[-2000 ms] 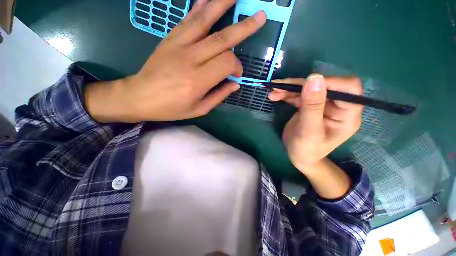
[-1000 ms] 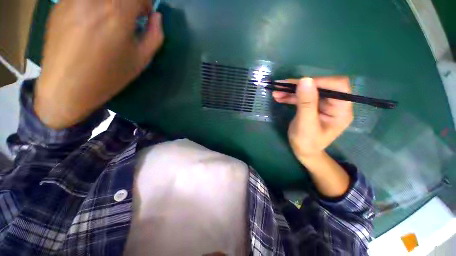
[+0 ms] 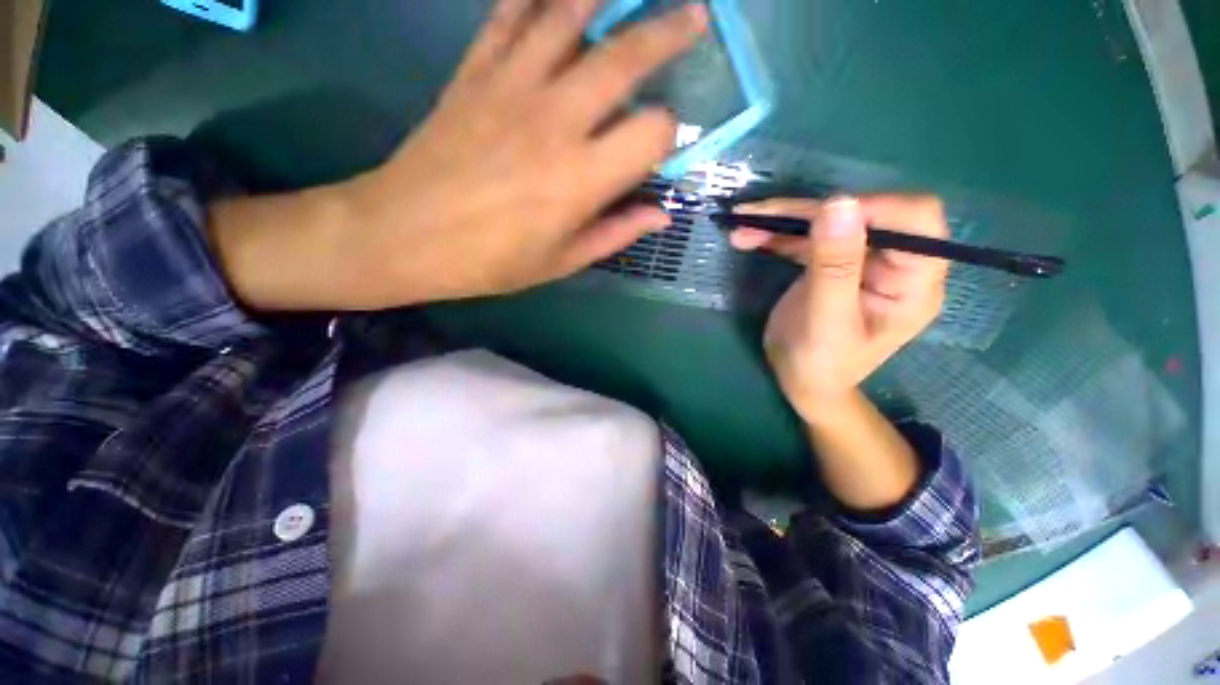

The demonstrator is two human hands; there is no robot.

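A light-blue housing [image 3: 749, 83] lies tilted at the top centre, its near end over the clear backing sheet. My left hand [image 3: 535, 167] is on its left side, fingers across it, and hides much of it. The backing sheet [image 3: 685, 272] with rows of dark strips lies on the green tabletop, partly under my left hand. My right hand [image 3: 856, 288] holds black tweezers [image 3: 957, 250] like a pen. The tip is at the sheet, just below the housing's near end. Whether the tip holds a strip is too small to tell.
Used clear liners [image 3: 1057, 415] lie loose at the right. Another light-blue housing [image 3: 221, 11] is cut off at the top left. A white item with an orange patch [image 3: 1052, 638] is at lower right. A brown box [image 3: 16, 67] is at the far left edge. A pale edge strip [image 3: 1177, 107] curves at the right.
My left hand has come back from the upper left and is now at a housing over the backing sheet, which lay uncovered a second ago. My right hand stays near the sheet with the tweezers.
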